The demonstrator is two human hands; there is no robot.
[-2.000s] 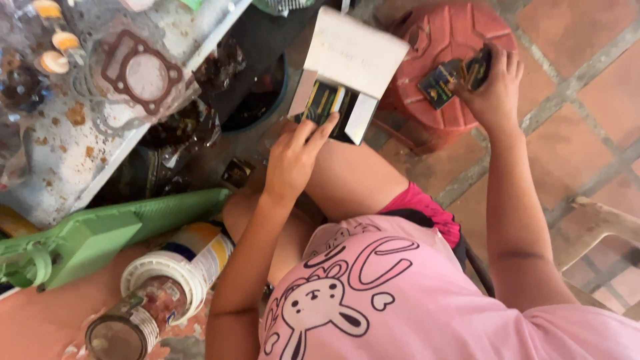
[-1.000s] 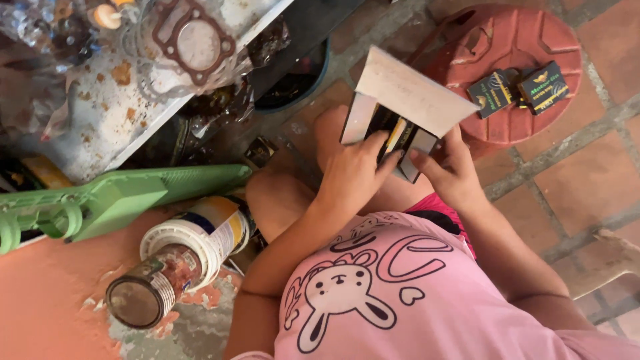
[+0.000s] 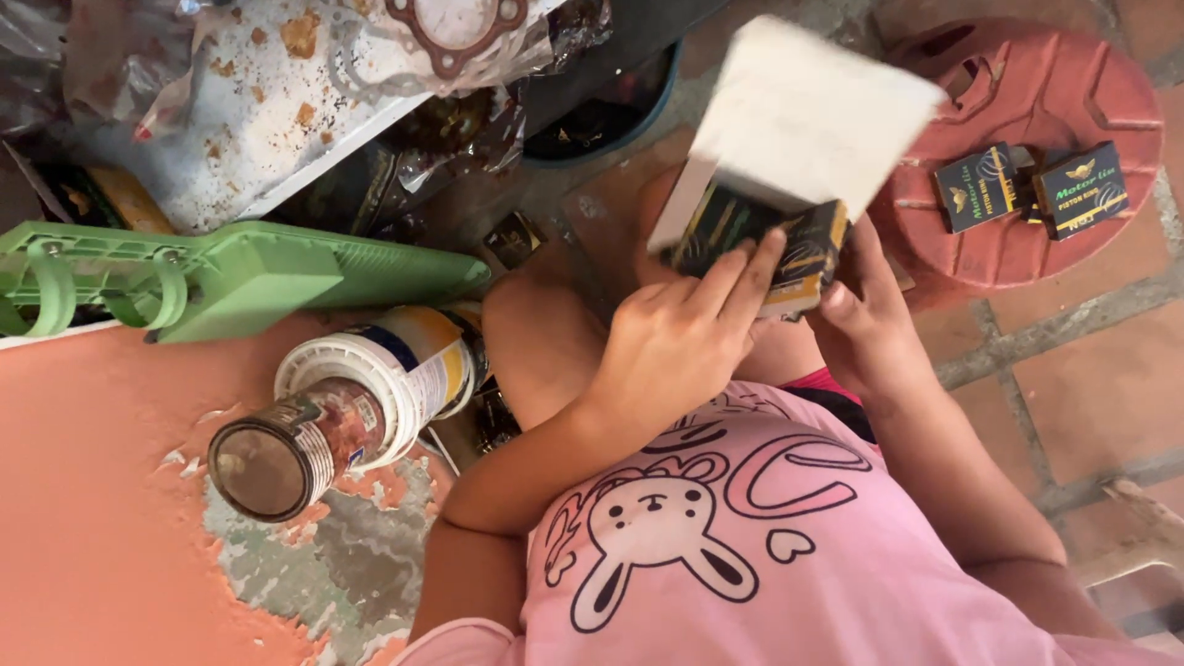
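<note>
A carton [image 3: 814, 111] with its pale flap raised is tilted over my lap. Small black piston ring boxes [image 3: 726, 227] lie inside it. Another small black box [image 3: 809, 259] stands tilted at its right side, with the fingers of my left hand [image 3: 684, 338] pressed on its face. My right hand [image 3: 869, 324] grips from the right, thumb beside that small box and fingers partly hidden behind the carton. On the round red plastic stool [image 3: 980, 250] at the right rest a small black box [image 3: 978, 188] and a second one [image 3: 1080, 190], side by side, with something partly hidden between them.
At the left are a green plastic part [image 3: 268, 277], a white bucket [image 3: 407, 370] and a tin can [image 3: 277, 453] lying in line. A stained white surface [image 3: 268, 102] holds a gasket [image 3: 453, 37] and plastic bags. A dark basin [image 3: 601, 120] stands beyond my knees.
My right hand has left the small boxes on the stool and come to the carton. A small black box now shows tilted at the carton's right side, under my left fingers.
</note>
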